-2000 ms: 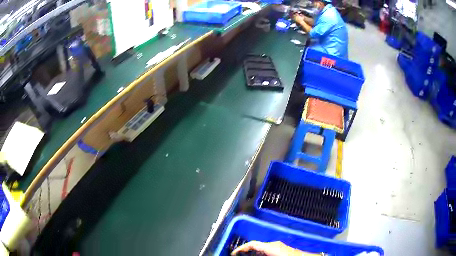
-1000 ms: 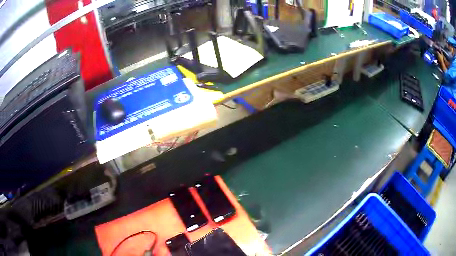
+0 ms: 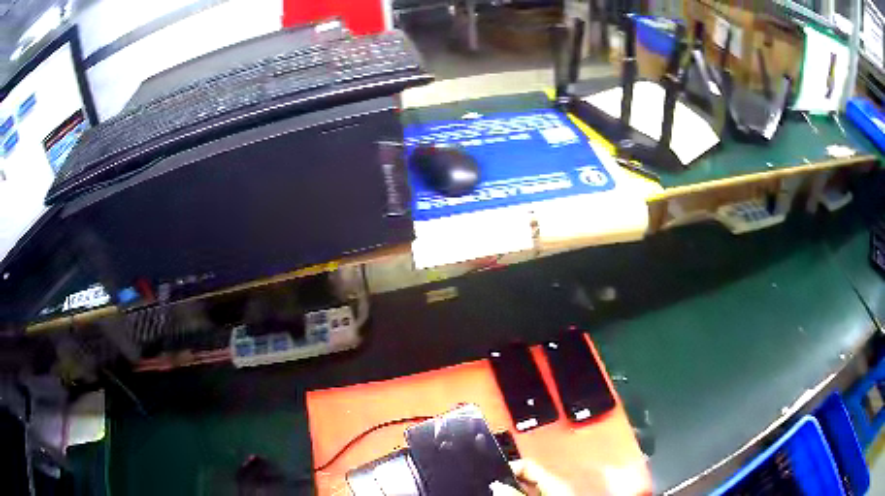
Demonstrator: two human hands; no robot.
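The orange mat lies on the bench at bottom centre. Two flat black units lie side by side on it, the left one and the right one, with small white marks. My right hand is cut off by the bottom edge; its fingers grip the right side of a wider glossy black unit. A pale silvery object is beside that unit; I cannot tell what it is. Part of another dark piece shows behind the unit's right edge. A thin black cable curves over the mat. My left hand is not in view.
A keyboard lies on the black PC case at left. A mouse sits on a blue pad on the raised shelf. A power strip is below. Blue bins stand at lower right beyond the bench edge.
The view has swung left from the bench's far end and blue bins to the mat and PC case. A hand seen over the near bin at first is gone from there; my right hand now shows at the glossy unit.
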